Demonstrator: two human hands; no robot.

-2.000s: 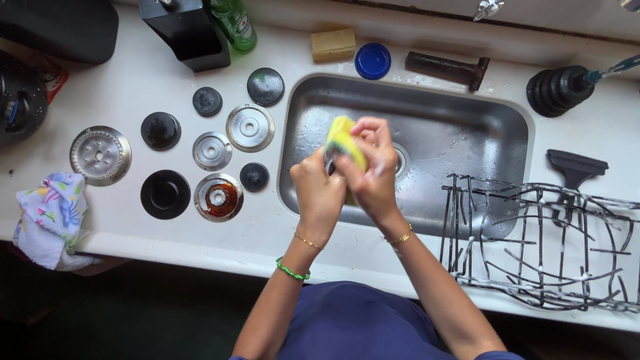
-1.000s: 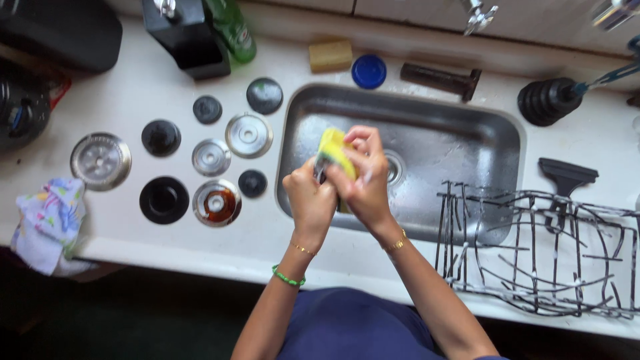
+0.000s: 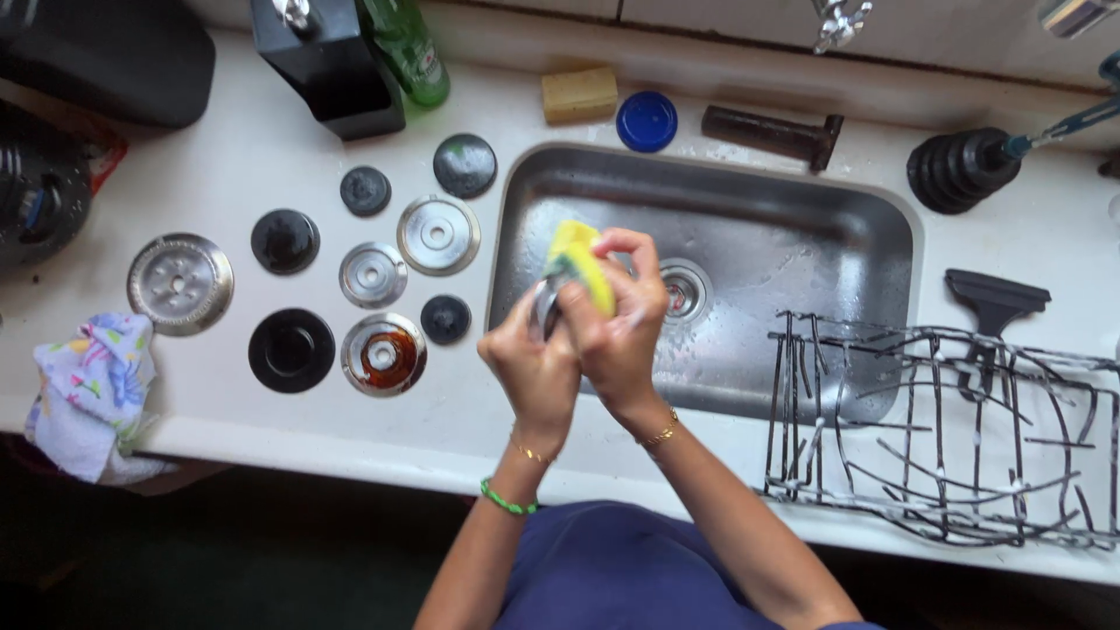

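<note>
Over the left part of the steel sink (image 3: pixel 805 262), my left hand (image 3: pixel 535 363) grips a small metal round part (image 3: pixel 544 308), mostly hidden by fingers. My right hand (image 3: pixel 623 324) presses a yellow and green sponge (image 3: pixel 584 262) against it; some foam shows on the fingers. Left of the sink lie stove burner parts: black burner caps (image 3: pixel 285 241), silver burner rings (image 3: pixel 438 234), a larger perforated metal disc (image 3: pixel 180 283) and a ring with a brown-red stain (image 3: pixel 383 354).
Behind the sink are a yellow soap bar (image 3: pixel 579 94), a blue lid (image 3: pixel 647 122), a dark hammer-shaped tool (image 3: pixel 770 136) and a plunger (image 3: pixel 962 171). A wire dish rack (image 3: pixel 941 437) overhangs the sink's right corner by a squeegee (image 3: pixel 996 302). A cloth (image 3: pixel 96 385) lies left; a green bottle (image 3: pixel 411 61) stands behind.
Both hands stay together over the sink's left part, with the sponge shifting slightly against the metal part. The burner parts on the counter have not moved.
</note>
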